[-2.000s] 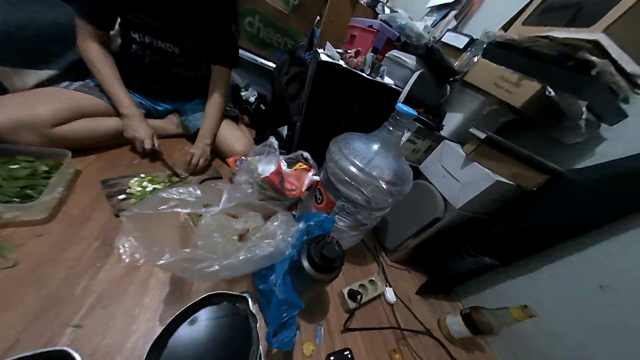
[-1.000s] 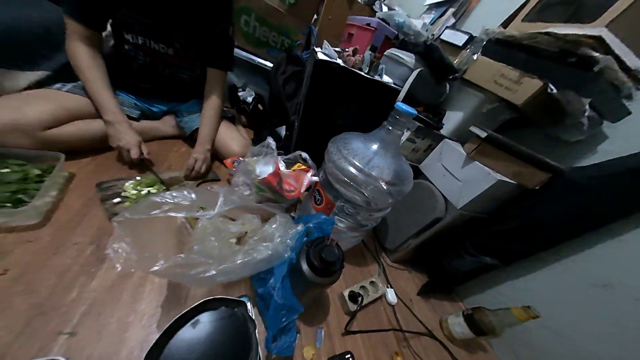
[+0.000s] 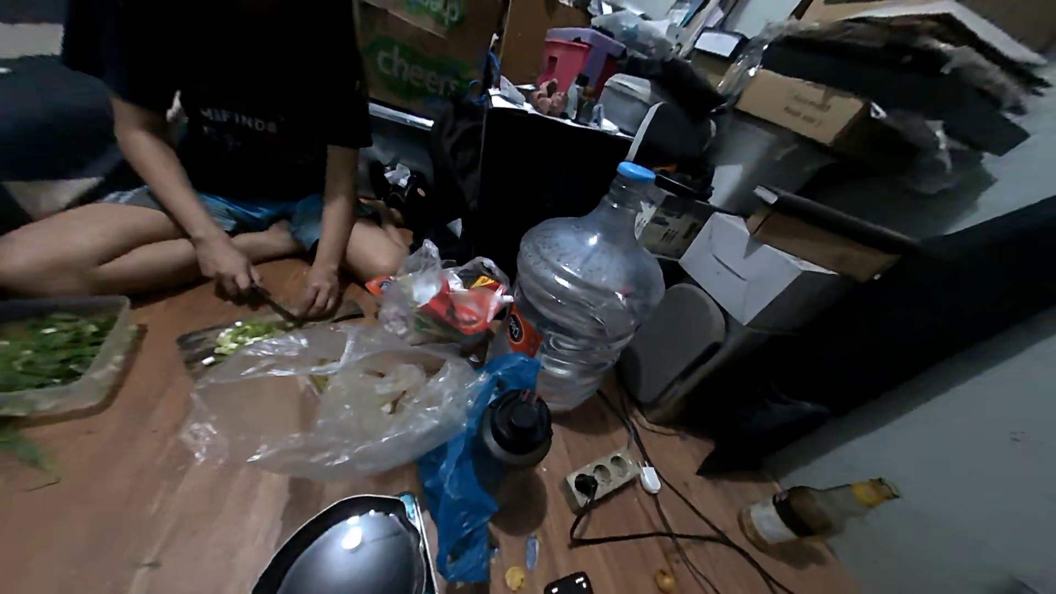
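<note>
Neither my left hand nor my right hand shows. Across the floor another person sits cross-legged, holding a knife (image 3: 279, 305) over a cutting board (image 3: 196, 346) with chopped pale green vegetable pieces (image 3: 247, 334). A clear plastic bag (image 3: 355, 412) lies crumpled on the near side of the board. Beside it a blue plastic bag (image 3: 462, 495) touches a dark bottle with a black lid (image 3: 518, 425). At the bottom edge is part of a dark, shiny pan (image 3: 351, 553). A plastic tub (image 3: 124, 355) of cut green leaves (image 3: 54, 351) stands at the left.
A large clear water jug (image 3: 586, 280) with a blue cap stands mid-floor, next to red packets (image 3: 462, 301). To the right are a power strip (image 3: 602, 477) with black cables (image 3: 652, 536) and a glass bottle (image 3: 813, 511) lying on its side. Cardboard boxes (image 3: 800, 107) are stacked behind.
The other person's hands stay at the board, with the knife hand shifting slightly. The other things on the floor keep their places.
</note>
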